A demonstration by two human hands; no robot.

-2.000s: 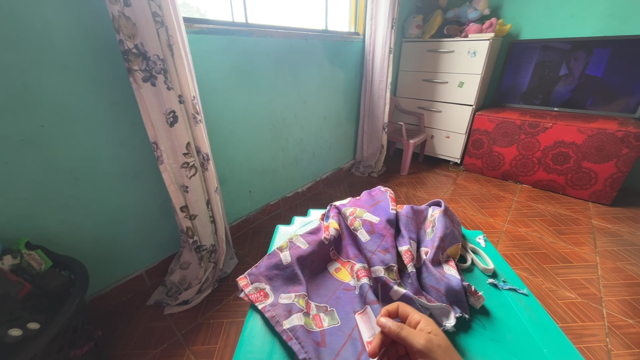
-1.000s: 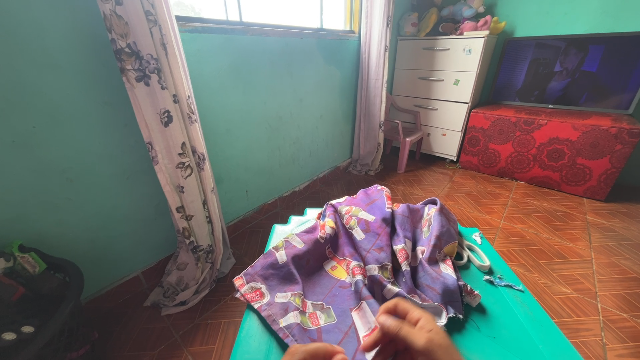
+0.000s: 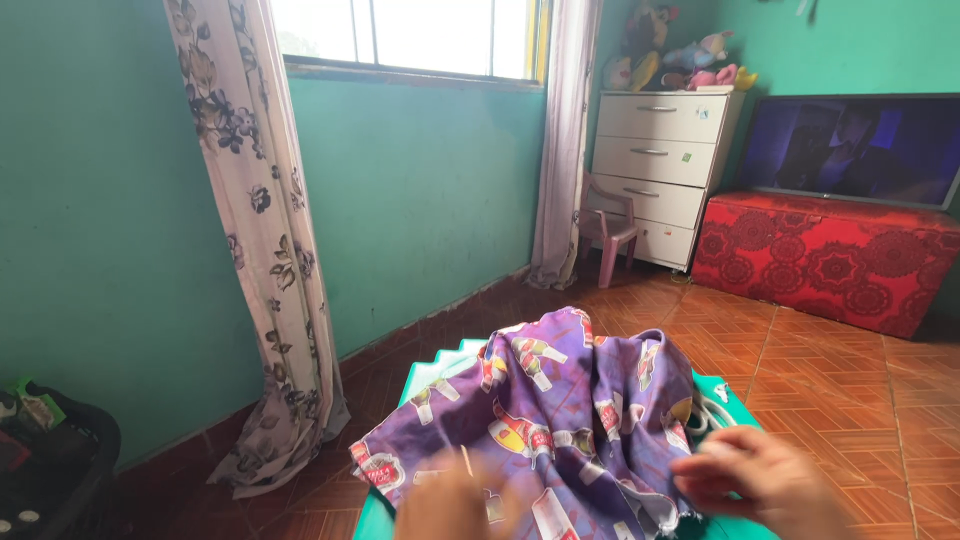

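A purple printed cloth [image 3: 555, 405] with bottle and glass pictures lies crumpled over a green table [image 3: 735, 525]. Over the cloth's lower left part is my left hand [image 3: 454, 495], blurred; whether it grips the fabric cannot be told. My right hand [image 3: 757, 476] is at the cloth's right edge, also blurred, its thumb and fingers bent towards each other; whether anything small is between them is unclear. Just beyond its fingers, the pale scissor handles [image 3: 709, 412] show partly from beside the cloth. A small white scrap [image 3: 721, 391] lies near the table's right edge.
A black basket [image 3: 105, 442] with mixed things stands at the lower left. Floral curtains [image 3: 281, 262] hang by the window. Farther back are a small pink chair [image 3: 611, 229], a white chest of drawers [image 3: 652, 180], and a television [image 3: 855, 146] on a red patterned box [image 3: 817, 262].
My right hand has moved right from the cloth's lower middle to its right edge. My left hand, out of view two seconds ago, has come in over the cloth's lower left part.
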